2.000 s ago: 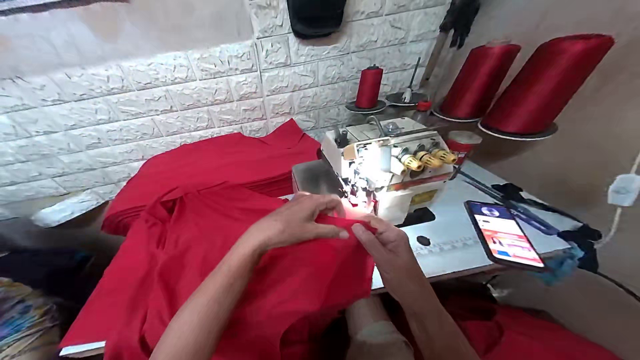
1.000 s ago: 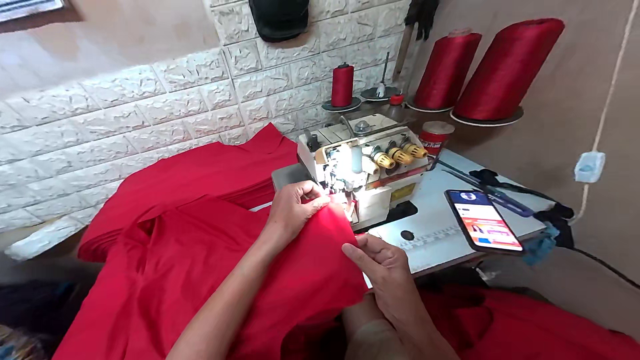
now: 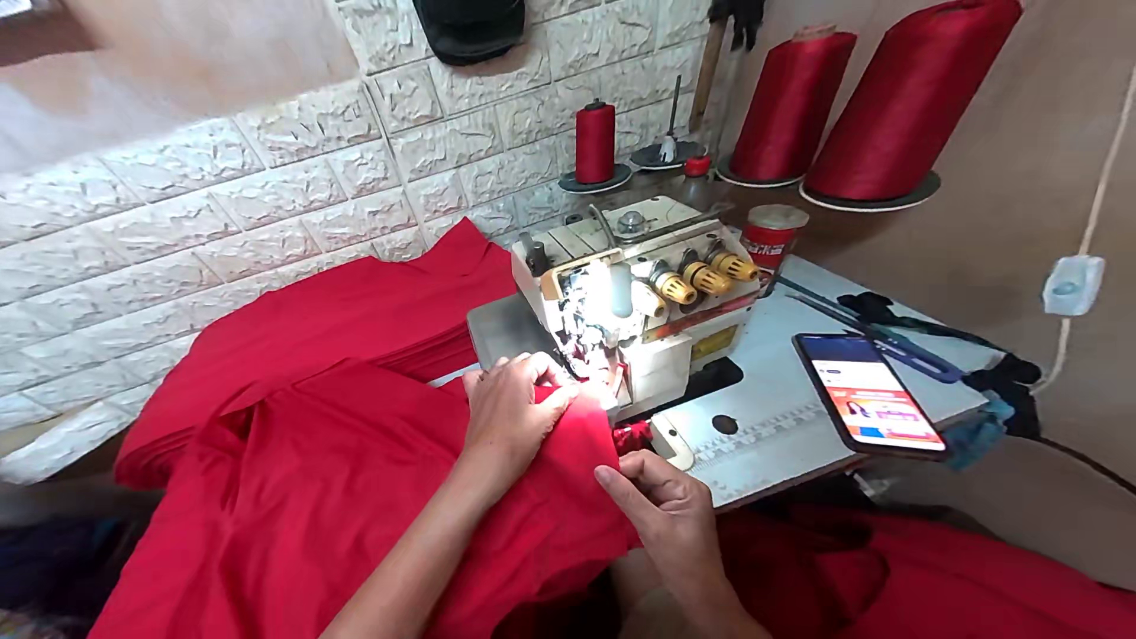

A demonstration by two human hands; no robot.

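Observation:
An overlock sewing machine (image 3: 639, 293) stands on the white table, its lamp lighting the needle area. Red fabric (image 3: 390, 479) spreads from the left up to the presser foot. Just in front of the foot, my left hand (image 3: 515, 408) pinches the fabric near its edge between thumb and fingers. Lower and to the right, my right hand (image 3: 661, 506) grips the fabric's right edge between thumb and forefinger. Behind the loose cloth lies a stack of folded red fabric (image 3: 337, 311). The needle itself is lost in the glare.
Large red thread cones (image 3: 790, 106) and a smaller red spool (image 3: 595, 142) stand behind the machine. A lit phone (image 3: 870, 390) lies on the right of the table (image 3: 781, 444), near tweezers (image 3: 825, 306) and a blue-handled tool (image 3: 919, 355). More red fabric (image 3: 887, 568) hangs below. A red can (image 3: 772, 235) stands beside the machine.
Two seconds ago my hands were close together at the fabric edge by the foot; now my right hand holds the edge lower down, apart from my left. The view has shifted somewhat.

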